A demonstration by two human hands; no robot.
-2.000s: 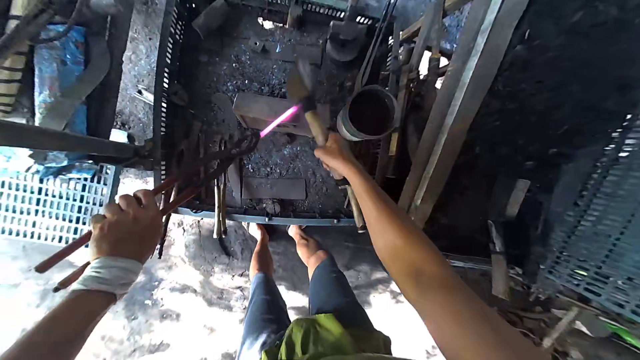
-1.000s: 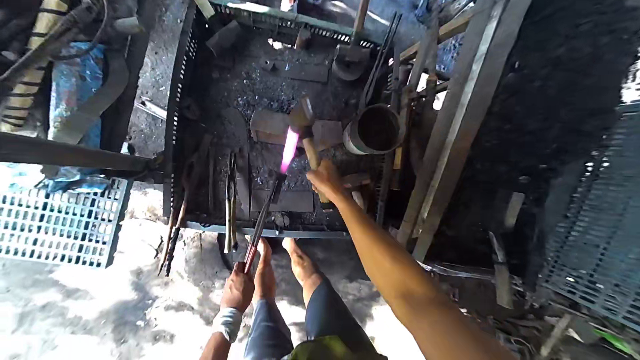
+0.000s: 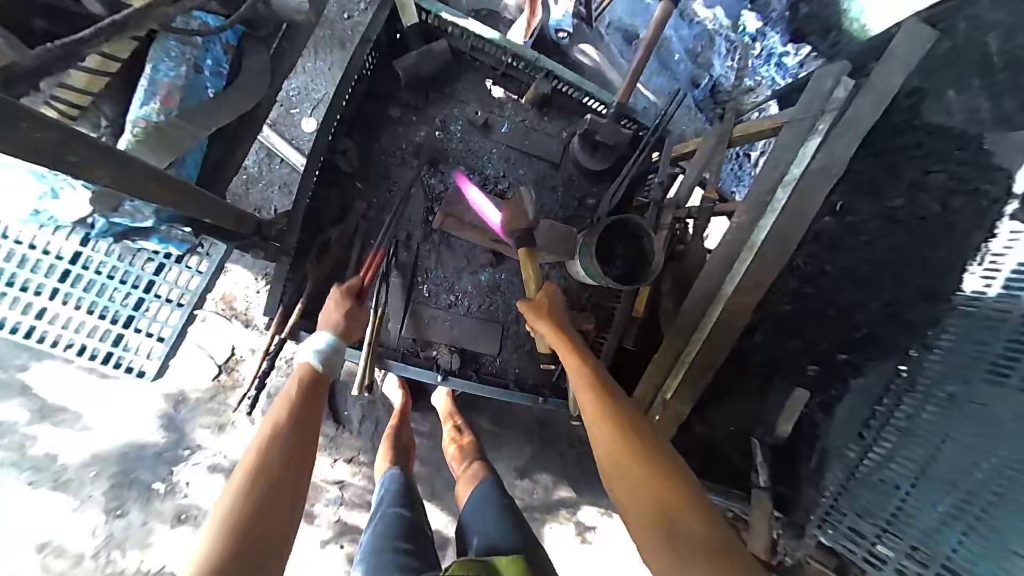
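My left hand [image 3: 346, 312], with a white band at the wrist, is closed around the red handles of long dark tongs [image 3: 387, 234] at the left of the work area. Their tips reach up toward the middle and are blurred. A glowing pink-hot metal bar [image 3: 480, 204] lies slantwise over a rectangular anvil block [image 3: 472, 226]; whether the tongs touch it I cannot tell. My right hand [image 3: 548, 314] grips the wooden handle of a hammer [image 3: 520, 214], whose head is at the bar's lower right end.
A bucket [image 3: 614, 252] with dark contents stands right of the anvil. Behind it, another hammer [image 3: 640, 60] leans with its head on a round metal piece. Long timbers [image 3: 740, 248] slope along the right. Rods [image 3: 368, 344] lie over the metal front edge, and a plastic crate [image 3: 104, 296] is at left.
My left hand has moved up and left from low in front of the tray, swinging the tongs. The glowing bar now slants the other way. The right hand still holds the hammer.
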